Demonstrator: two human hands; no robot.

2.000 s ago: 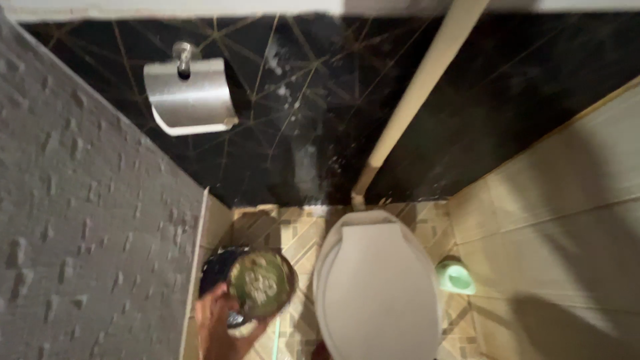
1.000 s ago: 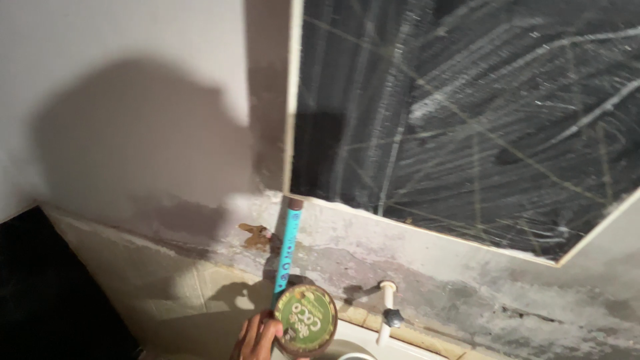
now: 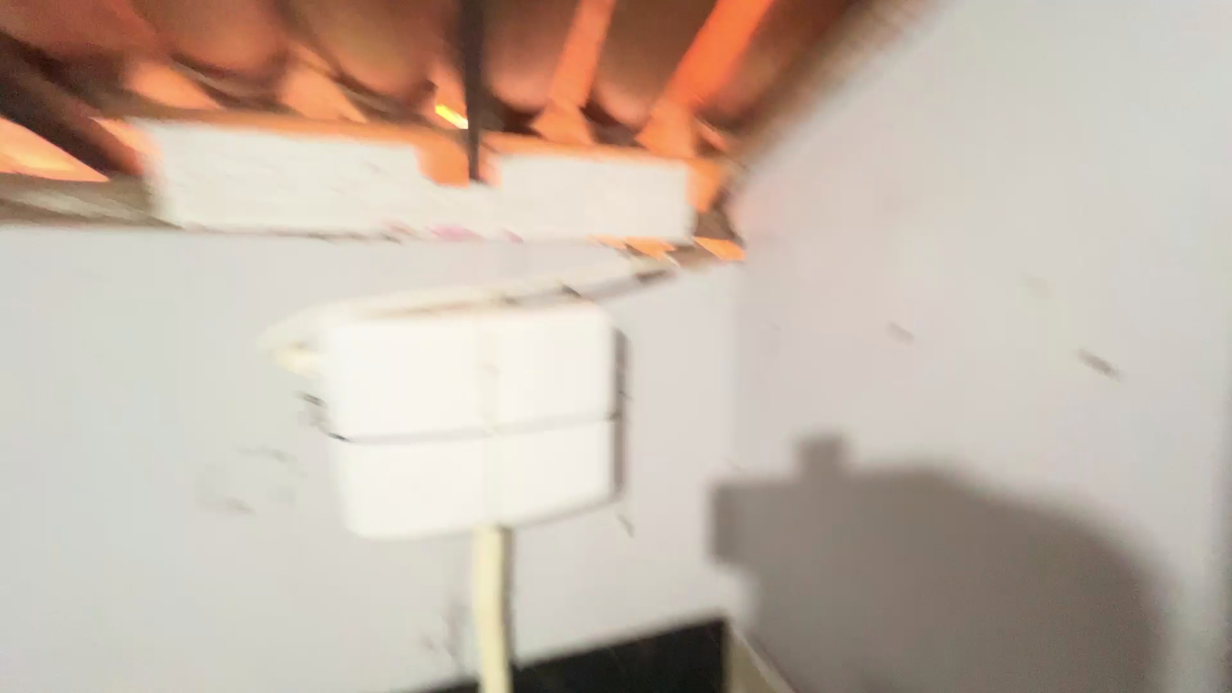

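Neither my left hand nor my right hand is in the head view now. High on the pale wall hangs a white plastic toilet cistern [image 3: 472, 423], blurred, with a dark cord or seam across its middle. A cream flush pipe [image 3: 493, 606] runs down from its underside. A thin pale pipe [image 3: 433, 300] passes along the cistern's top toward the upper right. Whether either hand holds something cannot be seen.
Above the wall are clay roof tiles [image 3: 366, 48] on wooden rafters. A dark shadow [image 3: 943, 577] falls on the right-hand wall [image 3: 1011, 289]. Black tiling [image 3: 626, 659] begins at the bottom edge.
The view has swung up to the cistern and roof. The hand with the round green-lidded tub, seen in both earlier frames, is out of view.
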